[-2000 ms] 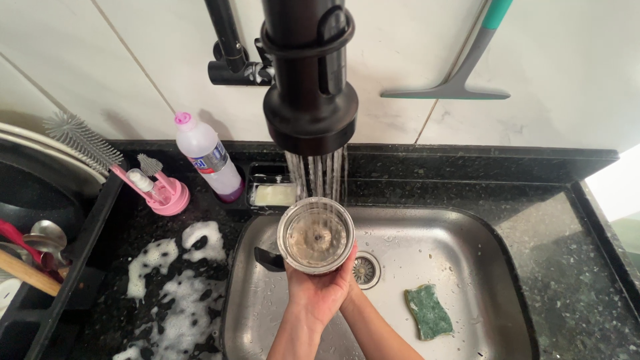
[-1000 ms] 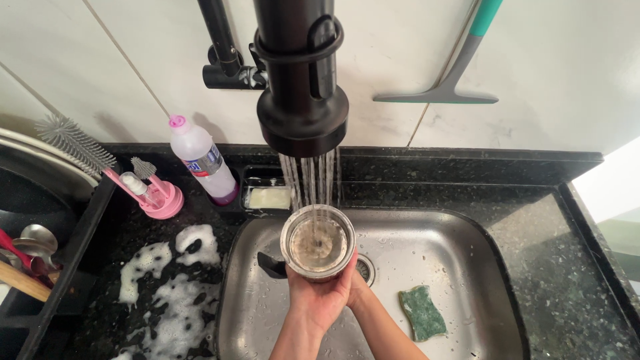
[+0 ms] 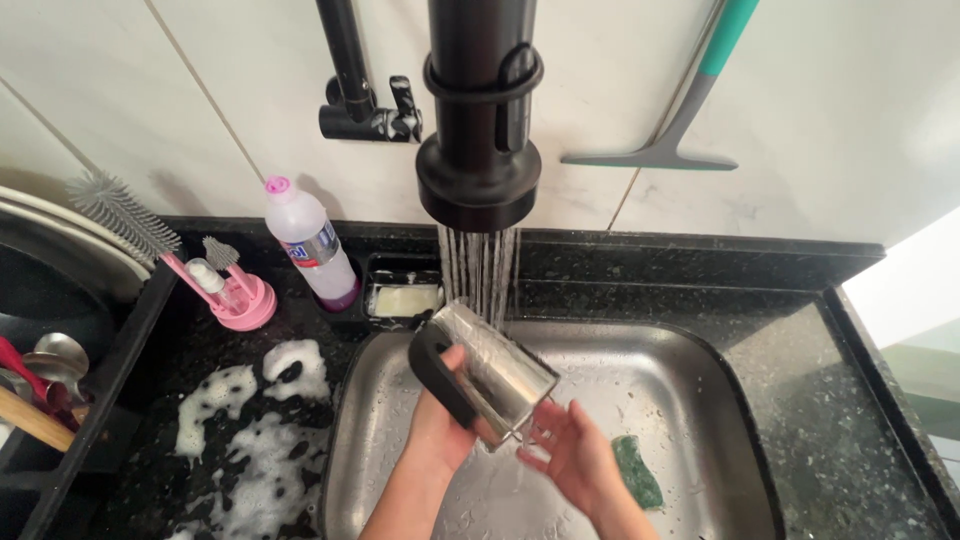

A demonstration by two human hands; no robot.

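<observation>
My left hand (image 3: 442, 420) is closed around a stainless steel cup (image 3: 499, 371) by its black handle side. The cup lies tilted under the water, its lower end pointing down to the right. Beside that end, my right hand (image 3: 566, 450) is spread with its fingertips close to the rim; whether they touch it is unclear. Streams fall from the black faucet head (image 3: 478, 187) onto the cup, over the steel sink (image 3: 675, 375). Behind my right hand, a green sponge (image 3: 637, 472) rests on the sink floor.
Left of the sink, foam (image 3: 262, 472) covers part of the black stone counter. A detergent bottle (image 3: 311, 244), a soap bar (image 3: 406, 300) in a holder and pink-handled brushes (image 3: 244, 300) stand behind it. A dish rack (image 3: 112, 375) borders the left; a squeegee (image 3: 667, 154) hangs on the wall.
The cup has turned from upright, with its open top showing, to tilted on its side. My right hand has come away from beneath it and moved to the right.
</observation>
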